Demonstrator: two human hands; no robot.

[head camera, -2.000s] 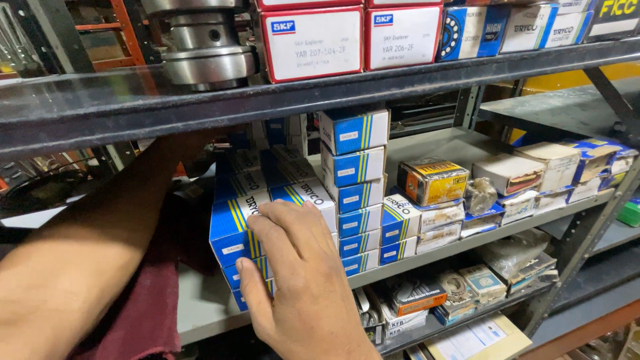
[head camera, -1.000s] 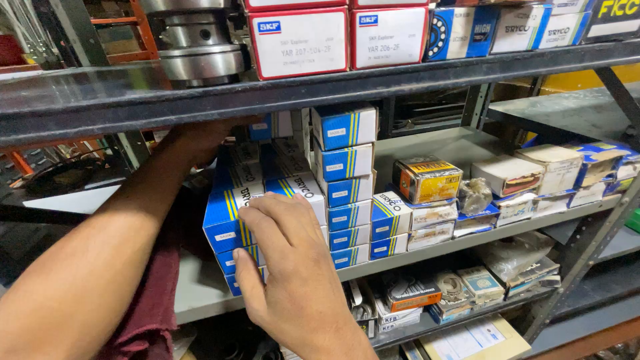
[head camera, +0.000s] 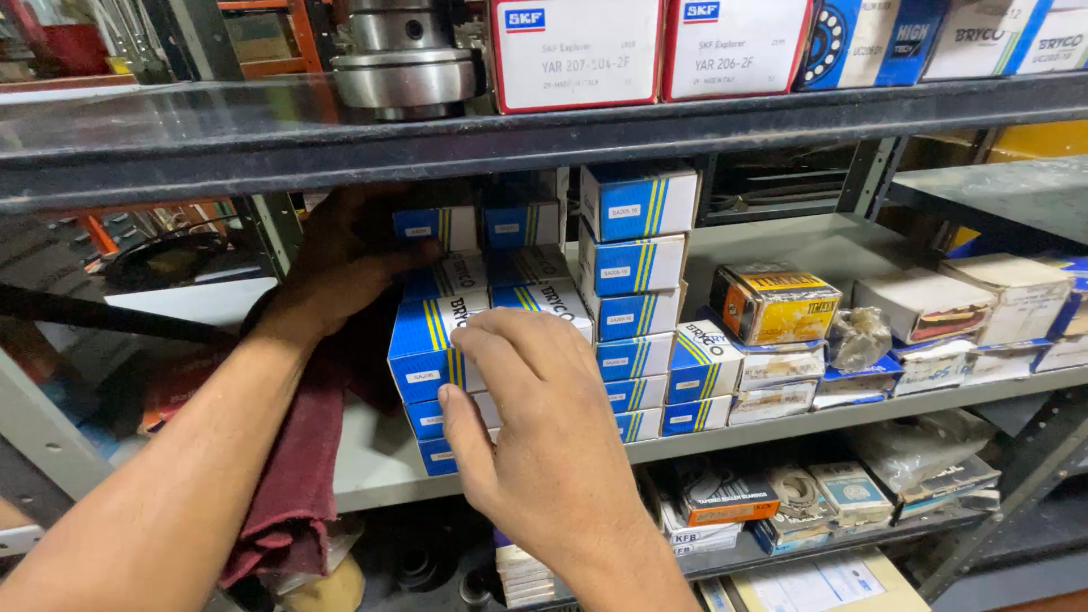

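Blue and white Bryco bearing boxes are stacked in columns on the grey middle shelf. My right hand rests against the front stack, its fingers spread over the top box and its thumb at the box's front. Farther back and to the left, my left hand reaches under the upper shelf, its fingers at a rear box; shadow hides most of them, and whether it grips the box does not show. A taller column of similar boxes stands just right of these. A maroon cloth hangs below my left forearm.
The dark upper shelf edge runs above both hands, bearing a metal machine part and SKF boxes. A Timken box and worn cartons line the middle shelf. Another shelf below holds bearing boxes.
My left hand, largely hidden behind the boxes two seconds ago, now shows beside the rear boxes. My right hand stays on the front stack.
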